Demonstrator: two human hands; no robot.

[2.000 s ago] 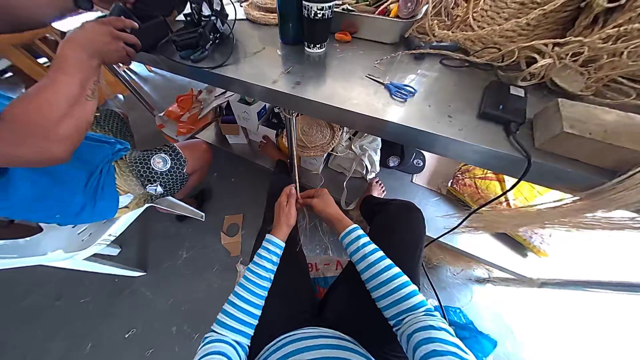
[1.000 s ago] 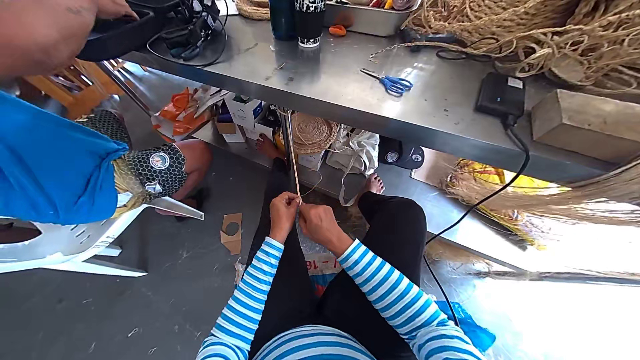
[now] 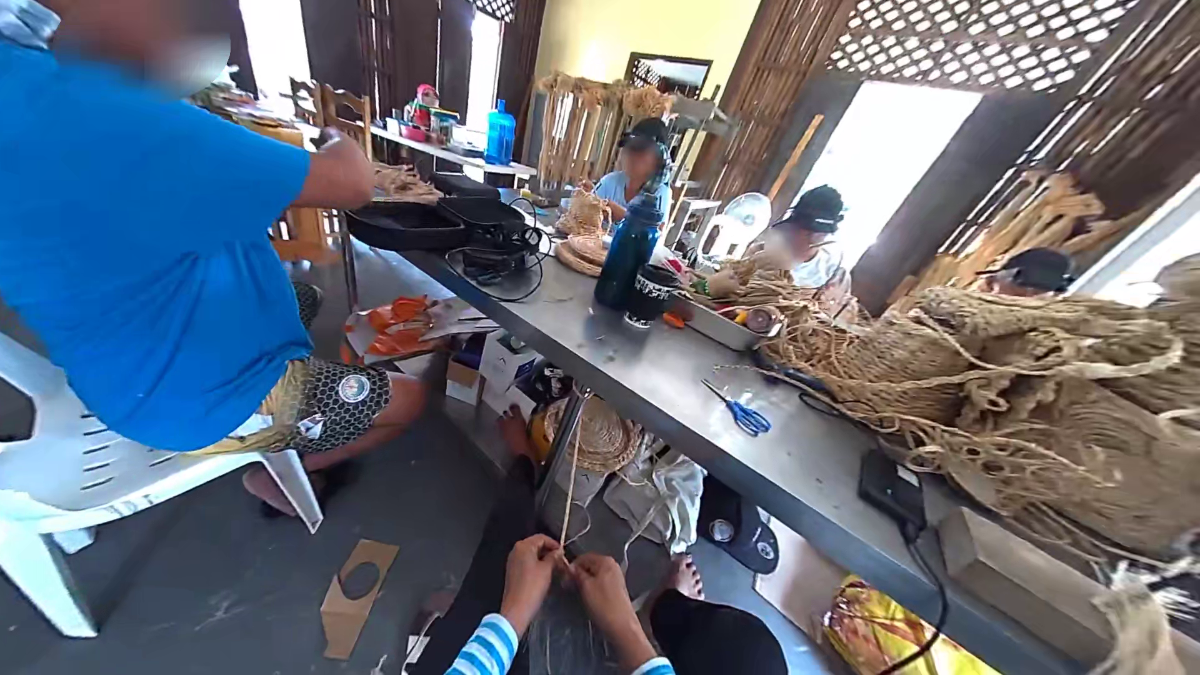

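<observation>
My left hand [image 3: 530, 574] and my right hand [image 3: 602, 586] are close together over my lap. Fingertips of both pinch a thin braided fibre cord [image 3: 570, 478], which runs up toward the table's edge beside a metal leg. Loose strands hang around and below the hands. Blue-handled scissors [image 3: 741, 410] lie on the metal table [image 3: 656, 394] above and to the right of my hands. Behind them a large heap of braided natural-fibre rope [image 3: 994, 375] covers the table's right side.
A person in a blue shirt [image 3: 159, 225] sits close at left on a white plastic chair [image 3: 112, 487]. Bottle [image 3: 630, 248], cup [image 3: 650, 294], metal tray [image 3: 722, 319], black adapter [image 3: 892, 492] and a block [image 3: 1022, 581] stand on the table. Cut cardboard [image 3: 356, 595] lies on the floor.
The view has tilted up, showing people across the table. The person in blue has an arm stretched over the table's left end. My hands still hold the cord.
</observation>
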